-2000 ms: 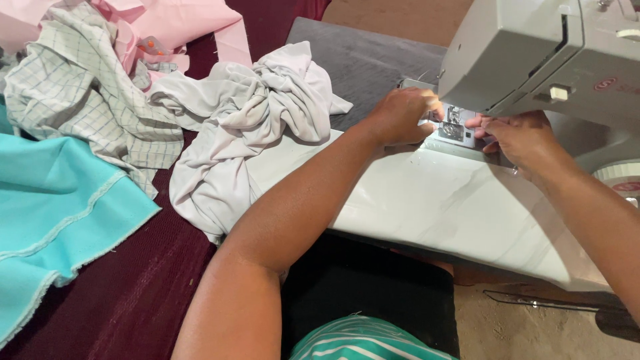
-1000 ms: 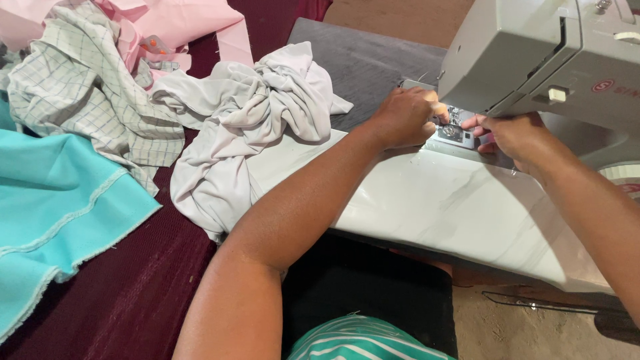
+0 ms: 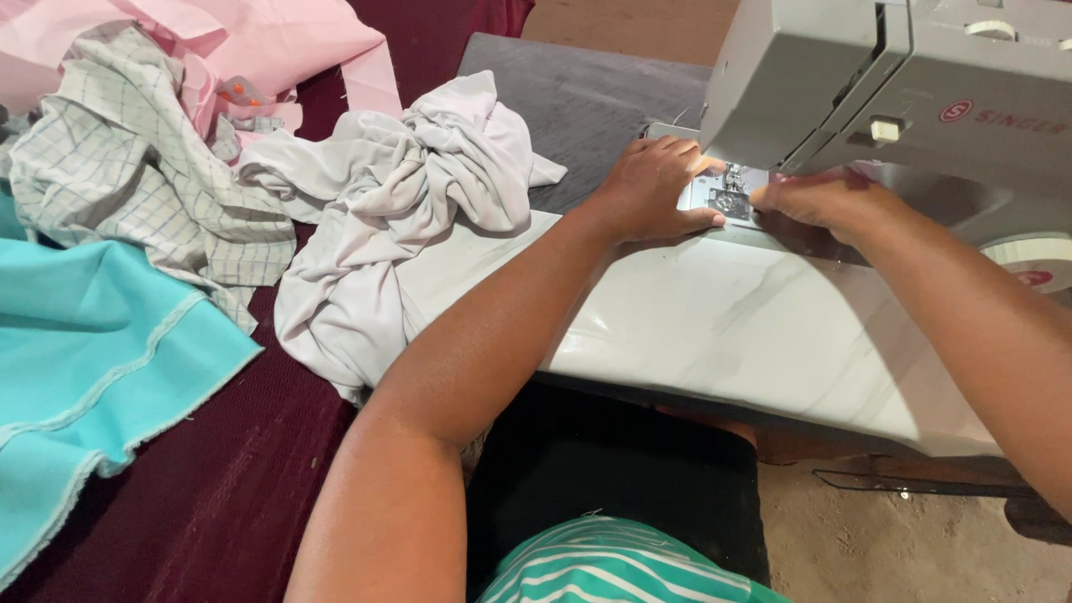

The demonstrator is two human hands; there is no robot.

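A grey Singer sewing machine (image 3: pixel 804 92) stands at the upper right, its lamp lighting the metal needle plate and bobbin area (image 3: pixel 730 201). My left hand (image 3: pixel 657 188) rests at the left side of that plate, thumb and fingers spread around it; whether the fingertips pinch anything is not clear. On the plate's right side is my right hand (image 3: pixel 821 197), thumb at the edge and the other fingers partly hidden beneath the machine's arm. The presser foot area (image 3: pixel 735 176) shows between the two hands, small and hard to make out.
Crumpled pale grey fabric (image 3: pixel 402 184) lies left of the machine on the white marble-patterned tabletop (image 3: pixel 712 318). Further left, checked cloth (image 3: pixel 151 167), pink cloth (image 3: pixel 276 42) and turquoise fabric (image 3: pixel 109 327) cover a dark red surface (image 3: pixel 243 469). The machine's handwheel (image 3: pixel 1030 255) is at the right.
My left thumb and fingers have spread apart at the needle plate. My right hand has shifted slightly, its fingers now further under the machine's arm.
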